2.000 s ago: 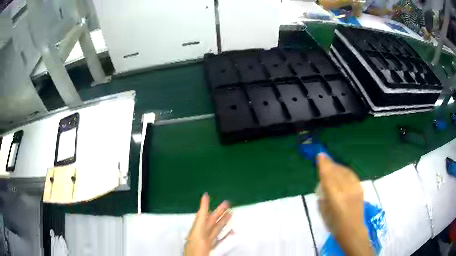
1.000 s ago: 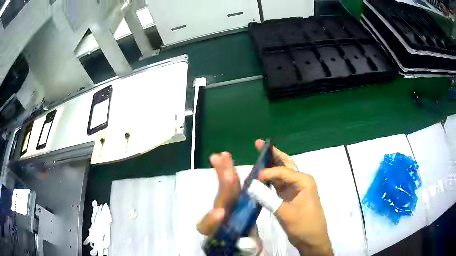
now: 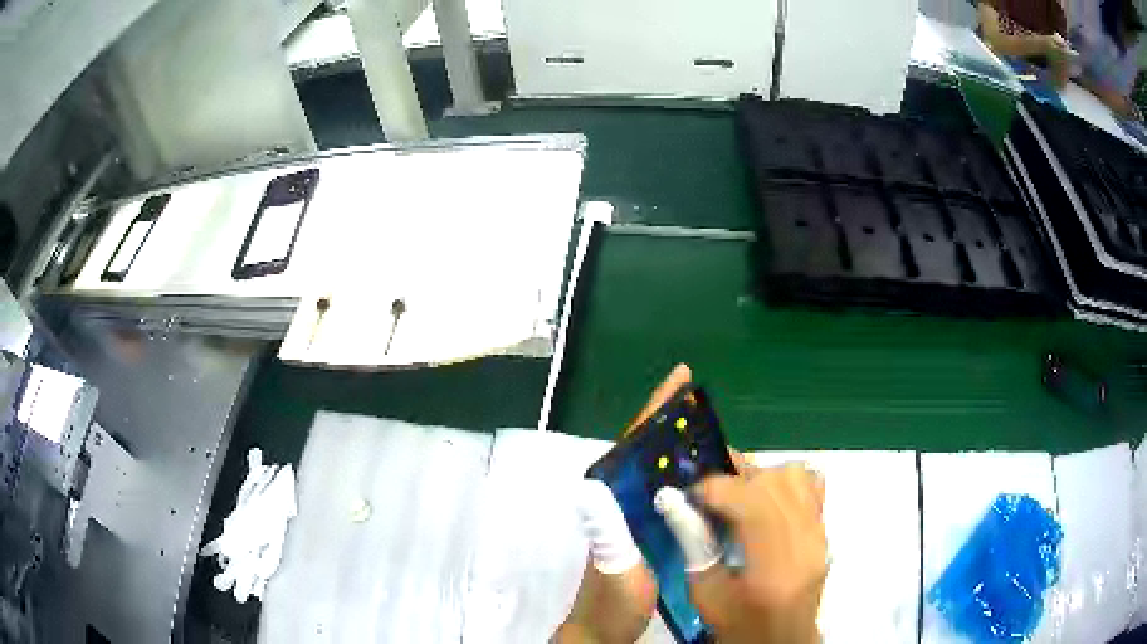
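A phone middle frame (image 3: 657, 466) is held tilted above the white sheeting, its dark camera end with yellow dots at the top and blue film over its window. My left hand (image 3: 616, 591), with a white finger cot on the thumb, grips its left side; a fingertip shows behind the top edge. My right hand (image 3: 767, 535), also with a white-cotted digit, lies over its right side, fingers bent against the frame's face. Whether it grips the film's edge cannot be told.
A white feed table (image 3: 440, 227) at left holds several frames. A black tray (image 3: 893, 214) and stacked trays (image 3: 1069, 227) sit on the green conveyor (image 3: 704, 340). Peeled blue film (image 3: 1000, 572) lies at right, white finger cots (image 3: 255, 526) at left. People are beyond, upper right.
The frame, earlier blurred and nearly edge-on, now shows its face. My hands have closed around it. The view has shifted, bringing the tray and feed table further right.
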